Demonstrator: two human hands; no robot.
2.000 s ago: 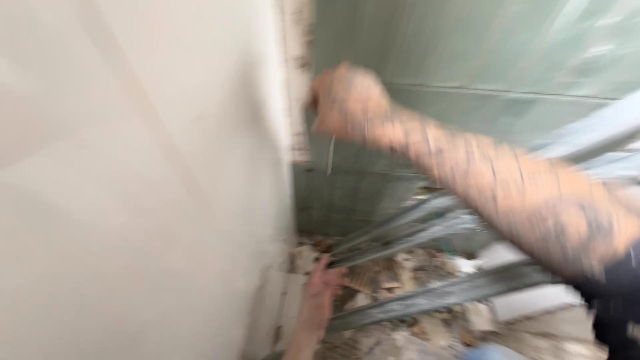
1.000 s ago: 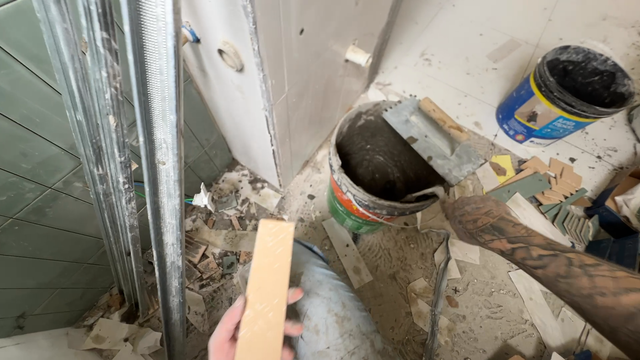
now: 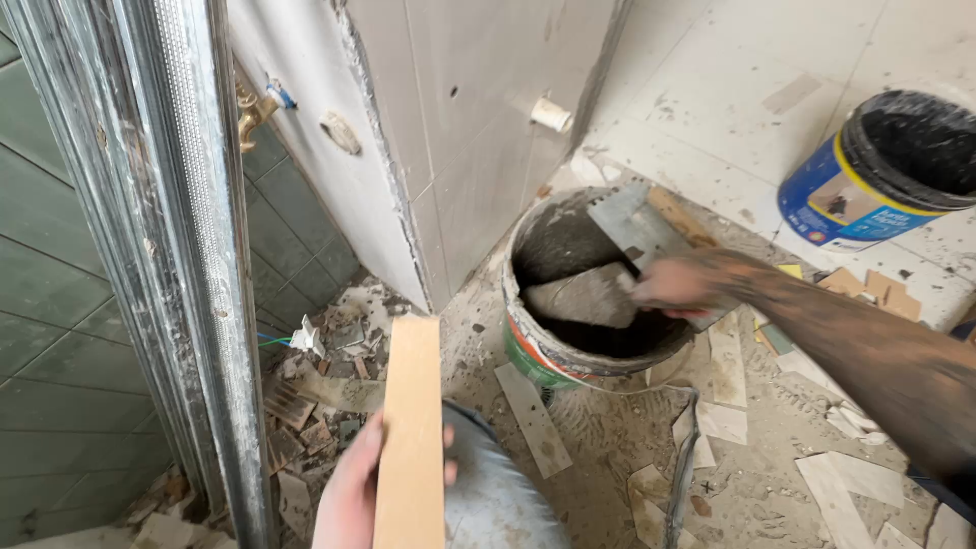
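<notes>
My left hand [image 3: 357, 488] holds a narrow, tan strip of tile [image 3: 410, 442] upright, its fingers wrapped behind it. With my right hand [image 3: 675, 286] I grip a trowel by its handle; the trowel's blade [image 3: 583, 296] is inside a mortar bucket [image 3: 526, 358] with a green and orange outside. Dark grey mortar coats the bucket's inner wall [image 3: 564, 236]. A notched trowel [image 3: 633, 217] with a wooden handle [image 3: 679, 216] lies across the bucket's rim, partly behind my right hand.
Metal profiles [image 3: 206, 229] lean at the left before green tiles [image 3: 46, 305]. A blue bucket [image 3: 862, 183] stands at the right. A brass valve [image 3: 255, 114] and a pipe stub [image 3: 552, 114] protrude near the wall corner. Tile offcuts [image 3: 534, 419] and rubble [image 3: 305, 419] litter the floor.
The view has swung from the wall to the bucket. One second ago my right hand was at the bucket's right side; now it is over the opening with the trowel blade showing inside.
</notes>
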